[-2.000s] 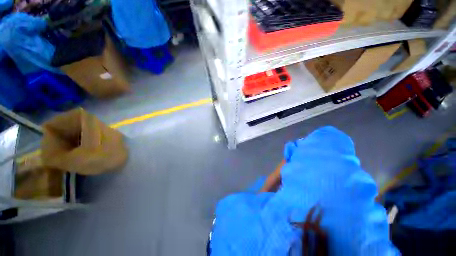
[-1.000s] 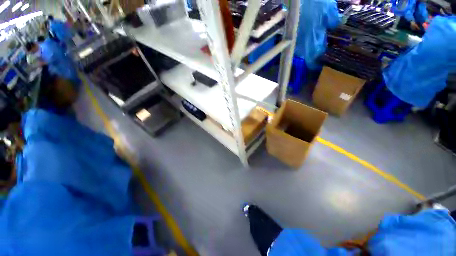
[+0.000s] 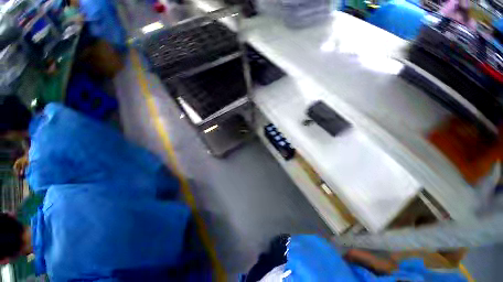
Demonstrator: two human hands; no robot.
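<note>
A white shelf rack (image 3: 353,165) stands nearest in front. A small dark grey box-like object (image 3: 328,118) lies on its middle shelf. A black holder with pale round spots (image 3: 279,142) sits on the shelf below. My blue smock (image 3: 320,259) shows at the bottom edge. A blurred skin-toned shape (image 3: 372,260) lies between blue cloth there; it may be part of my right arm or hand, but its fingers cannot be made out. My left hand is not in view.
People in blue smocks (image 3: 116,226) sit along the left, beside a yellow floor line (image 3: 160,124). A metal trolley (image 3: 226,135) with black trays (image 3: 215,85) stands beyond the shelf. An orange-red object (image 3: 463,146) is at the right.
The view has swung left and moved closer to the white shelf. The dark object and trolley appear larger. The open cardboard box seen before has left clear view.
</note>
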